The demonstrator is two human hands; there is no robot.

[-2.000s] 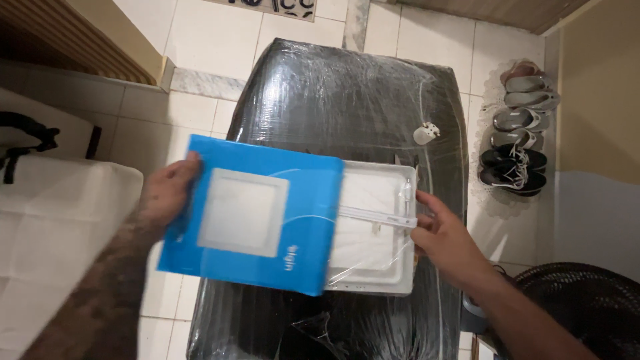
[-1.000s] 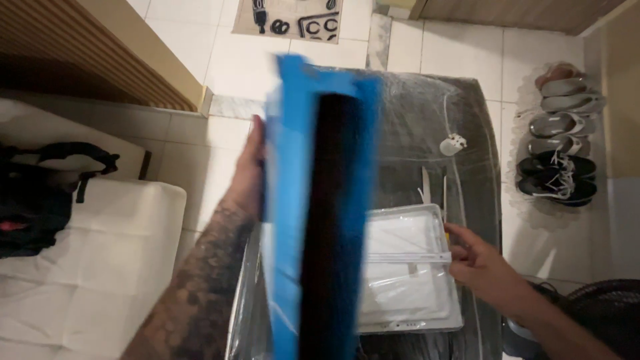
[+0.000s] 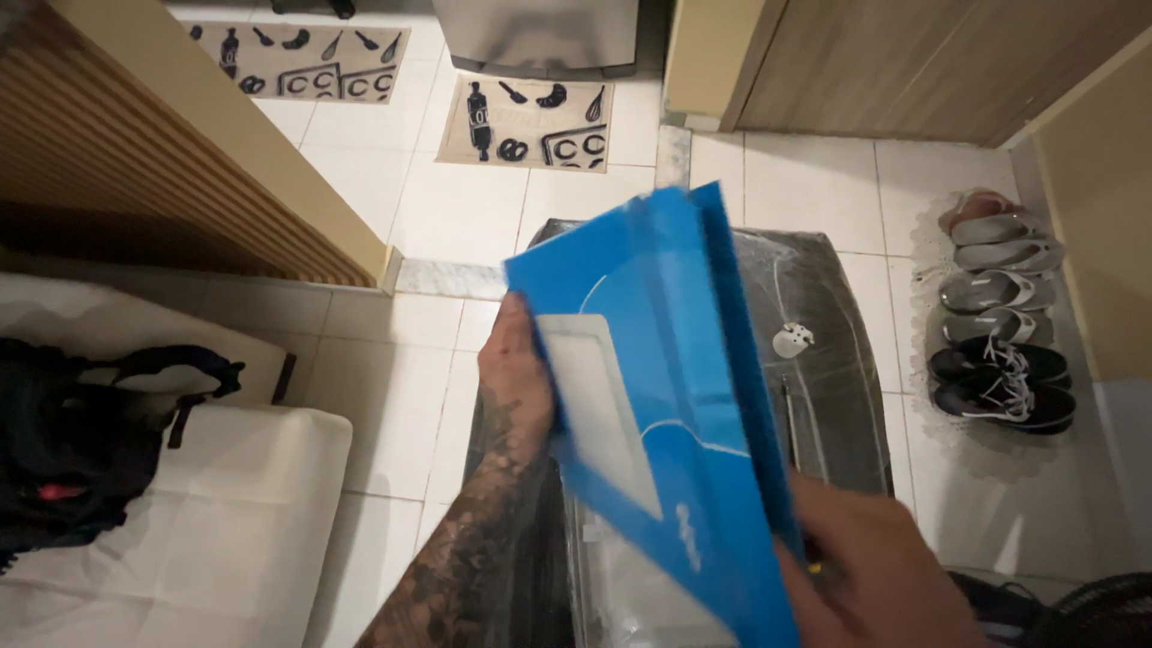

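My left hand (image 3: 517, 373) holds the left edge of a blue cardboard box (image 3: 666, 360), which stands tilted and bears a picture of a white square panel. At the box's lower right is my right hand (image 3: 873, 558), blurred, its fingers partly hidden by the box; a small yellow thing shows beside them. Whether that hand grips anything cannot be told. Under the box lies a white panel (image 3: 621, 567) in clear plastic, mostly covered. It rests on a dark, film-wrapped surface (image 3: 837, 432), where a small white round part (image 3: 793, 340) lies farther back.
Several shoes and sandals (image 3: 1003, 310) line the right wall, with a black fan (image 3: 1102, 612) at the lower right. A white padded seat (image 3: 261, 468) with a black bag (image 3: 81, 450) is at left. Patterned mats (image 3: 526, 121) lie on the tiled floor beyond.
The blue box has turned from lying face up beside the panel to a tilted, upright pose over it. My right hand has come to the box's lower right side. The view has shifted.
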